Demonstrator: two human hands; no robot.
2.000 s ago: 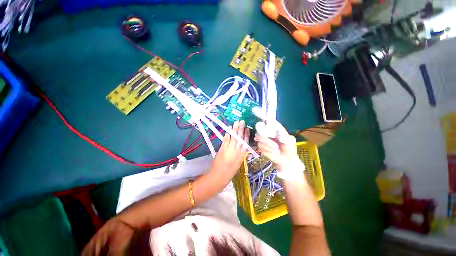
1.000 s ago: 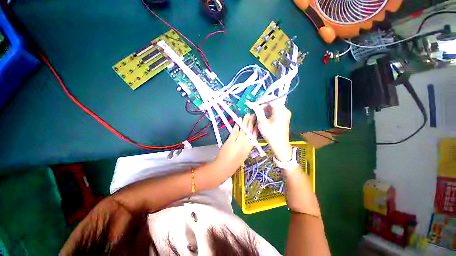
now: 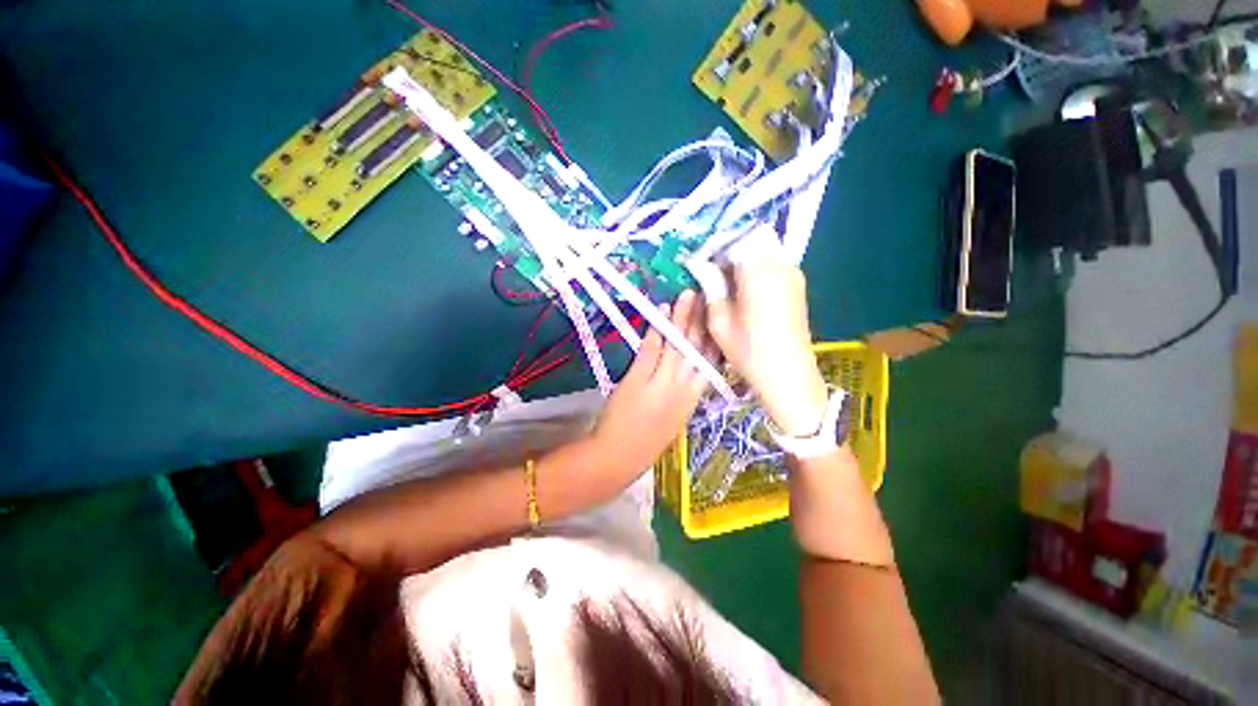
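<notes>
My left hand [image 3: 654, 393] lies at the near edge of the small green adapter board [image 3: 668, 262], fingers reaching to it under the white ribbon cables [image 3: 531, 214]. My right hand [image 3: 759, 320] is at the board's right side, fingers closed around a white cable end. The exact grip of both hands is partly hidden. The longer green main board [image 3: 486, 173] lies left of them, between the adapter board and the yellow slider board [image 3: 311, 173]. The yellow control board [image 3: 766, 76] lies beyond my right hand, with white cables running from it.
The yellow basket [image 3: 879, 414] with boards and cables sits below my right wrist. A phone [image 3: 986, 235] and a black block [image 3: 1090, 186] lie right. Red and black leads [image 3: 262, 361] run left. Part of the orange fan [image 3: 993, 14] shows at the top.
The view has shifted, and the speakers are out of the picture. My right hand moved from the hanging ribbon bundle to the adapter board's edge. My left hand stayed beside the board.
</notes>
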